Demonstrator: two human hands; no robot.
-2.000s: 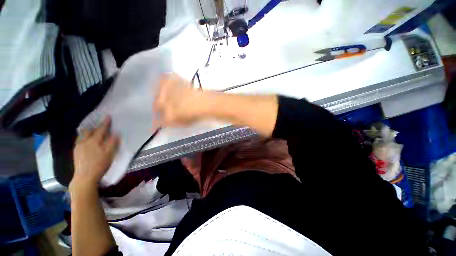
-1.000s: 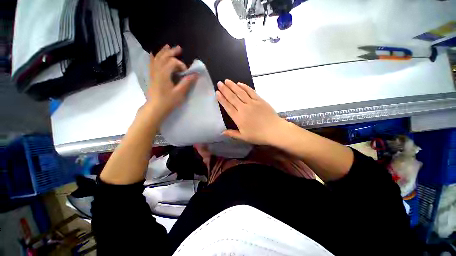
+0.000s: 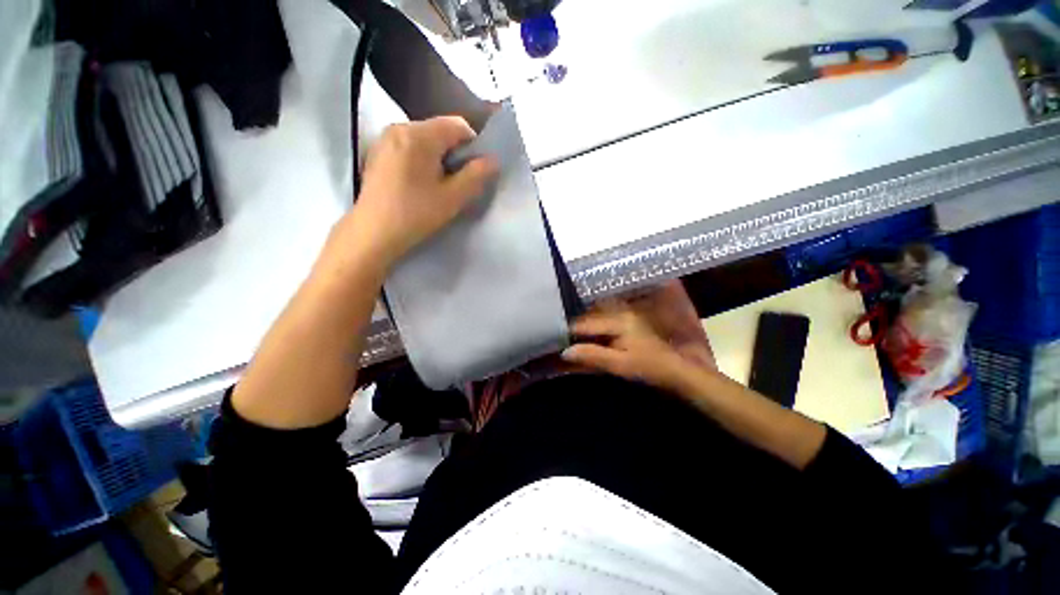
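A pale grey panel (image 3: 482, 279) lies over the table's front edge, its lower end hanging towards my lap. A black panel (image 3: 416, 70) shows beyond and beside it, running up towards the needle area. My left hand (image 3: 424, 180) grips the pale panel near its upper end, thumb and fingers pinching a fold. My right hand (image 3: 628, 337) is below the table edge at the panel's lower right corner, fingers at its edge; its grip is partly hidden. The presser foot and needle area (image 3: 486, 26) and a blue knob (image 3: 538, 35) are at the top edge.
Snips (image 3: 843, 56) lie on the table at right, near a small parts tray (image 3: 1038, 87). Stacked cut pieces (image 3: 151, 134) and a black fabric pile (image 3: 238, 58) are at left. A silvery ruler strip (image 3: 744, 233) runs along the front edge. A phone (image 3: 778, 355) and red-handled scissors (image 3: 862, 305) are below.
The black panel that lay broadly over the table shows much less now. The pale panel extends further over the front edge. My right hand has moved from the tabletop down below the edge.
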